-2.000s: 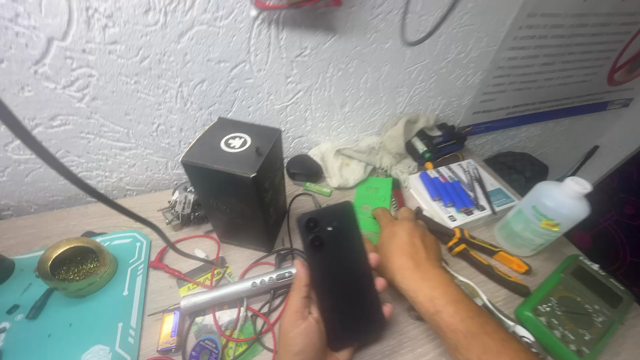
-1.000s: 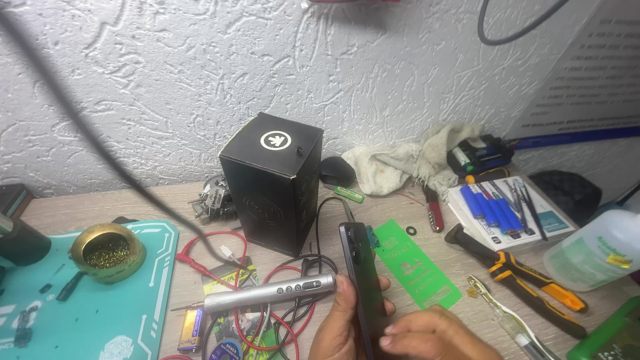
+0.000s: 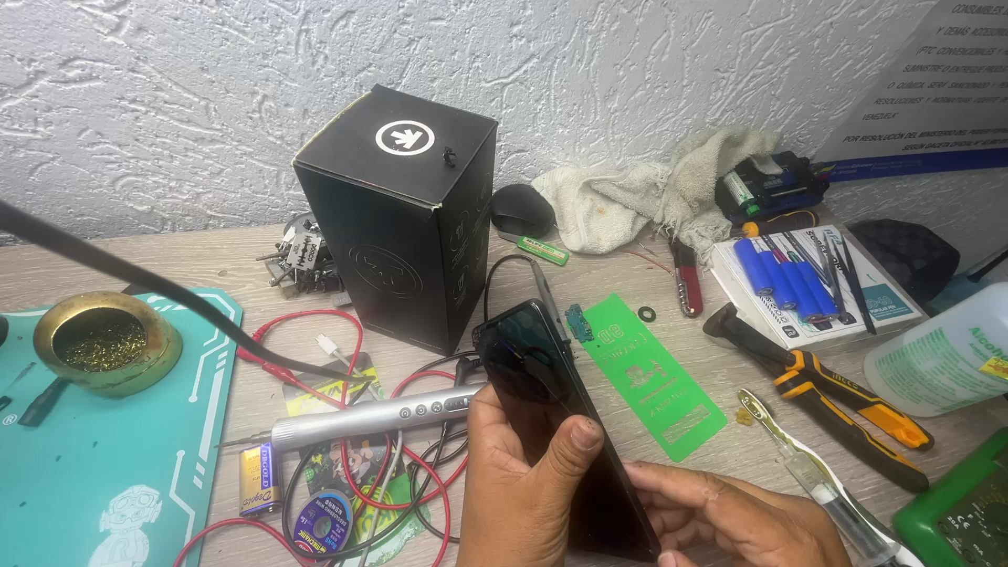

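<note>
A black smartphone (image 3: pixel 543 378) is held up at a tilt in the lower middle, its dark glass screen facing me. My left hand (image 3: pixel 524 480) is shut on its left edge, with the thumb across the glass. At the phone's lower right edge, my right hand (image 3: pixel 732 512) touches it with bent fingers; whether these grip it cannot be told. Behind the phone lies a green stencil card (image 3: pixel 657 382), with a small teal circuit board (image 3: pixel 579 323) by its upper corner. A silver pen-type tool (image 3: pixel 378 417) with buttons lies left of my left hand.
A tall black box (image 3: pixel 394 220) stands behind the phone. Red and black cables, a desoldering wick spool (image 3: pixel 323 521) and a teal mat (image 3: pixel 102 441) with a brass pot (image 3: pixel 106 342) are left. Pliers (image 3: pixel 827 394), a toothbrush, an alcohol bottle (image 3: pixel 945 350) and a green multimeter (image 3: pixel 961 504) are right.
The phone, first showing its camera back, now shows its screen. My right hand has moved from the green card to the phone's lower edge.
</note>
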